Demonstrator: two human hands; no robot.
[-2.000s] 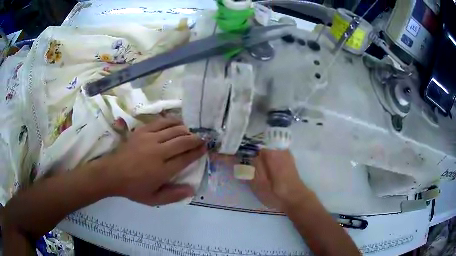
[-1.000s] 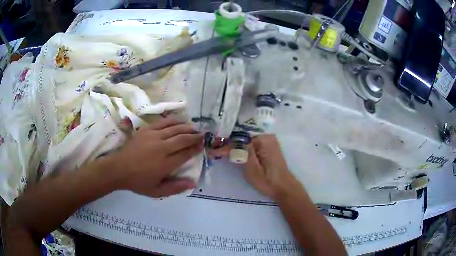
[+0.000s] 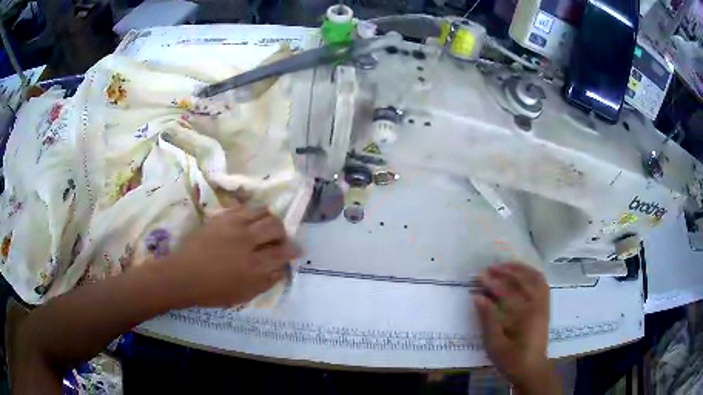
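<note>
The cream floral cloth [image 3: 100, 162] lies bunched left of the needle area of the off-white sewing machine [image 3: 478, 146]. My left hand [image 3: 243, 254] is on the cloth's right part, fingers curled on its edge, left of and below the presser foot area. A pale strip of cloth edge [image 3: 297, 204] runs up toward the machine head. My right hand [image 3: 512, 316] is away from the cloth, over the front of the table at right. Its fingers are curled and blurred, with a small dark thing at the fingertips; whether it holds this is unclear.
A long grey bar [image 3: 285, 68] crosses above the cloth. A green bundle [image 3: 338, 32] sits atop the head. A dark phone-like slab [image 3: 603, 58] stands at the back right. A printed ruler scale [image 3: 308, 333] runs along the front table edge.
My right hand has left the needle area and moved right and toward the front edge. My left hand and the cloth edge have shifted from the needle area. The black snips no longer show clearly.
</note>
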